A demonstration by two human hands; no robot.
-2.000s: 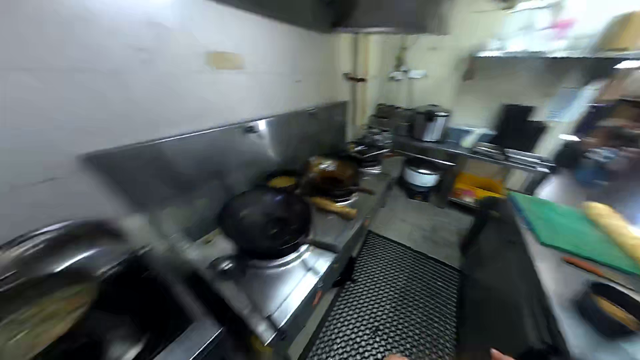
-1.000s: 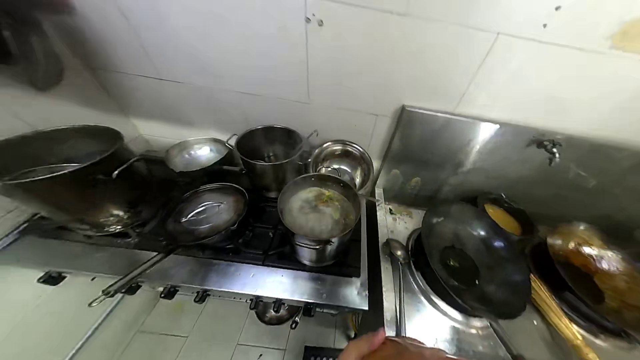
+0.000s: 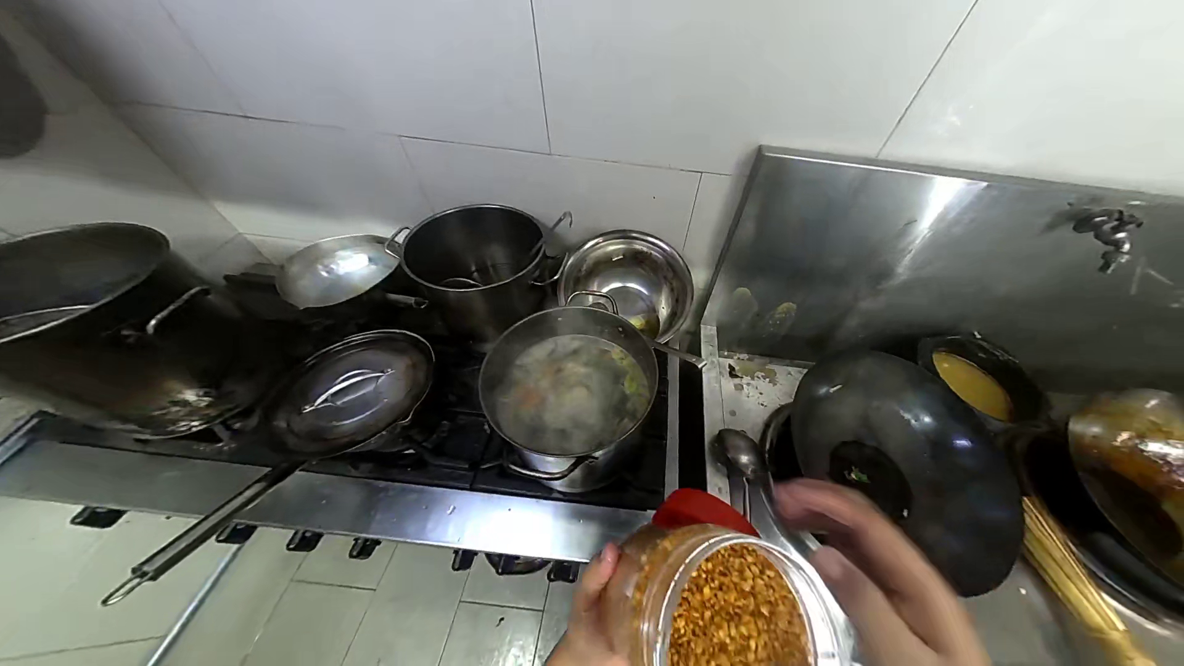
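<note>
A clear plastic jar (image 3: 647, 601) of golden-brown granules, perhaps fried garlic, is gripped by my left hand (image 3: 592, 615) at the bottom of the view. Its mouth is uncovered and tilted toward me; a red lid or cap (image 3: 705, 511) shows behind the rim. My right hand (image 3: 879, 564), blurred, is raised just right of the jar, beside the handles of the metal ladles (image 3: 740, 453); whether it touches one I cannot tell. Beyond the jar, a steaming steel pot (image 3: 569, 393) of broth stands on the range. A black wok (image 3: 925, 462) sits to the right.
On the range (image 3: 388, 490) stand a large tilted pot (image 3: 139, 370), a lidded pan (image 3: 351, 398) with a long handle, a tall pot (image 3: 472, 250), and a steel bowl (image 3: 629, 268). A bamboo brush (image 3: 1073, 573) lies at right, below a wall tap (image 3: 1110, 231).
The view has turned from the aisle to the range. The jar of granules is now in my left hand, and my right hand has come into clear view beside it.
</note>
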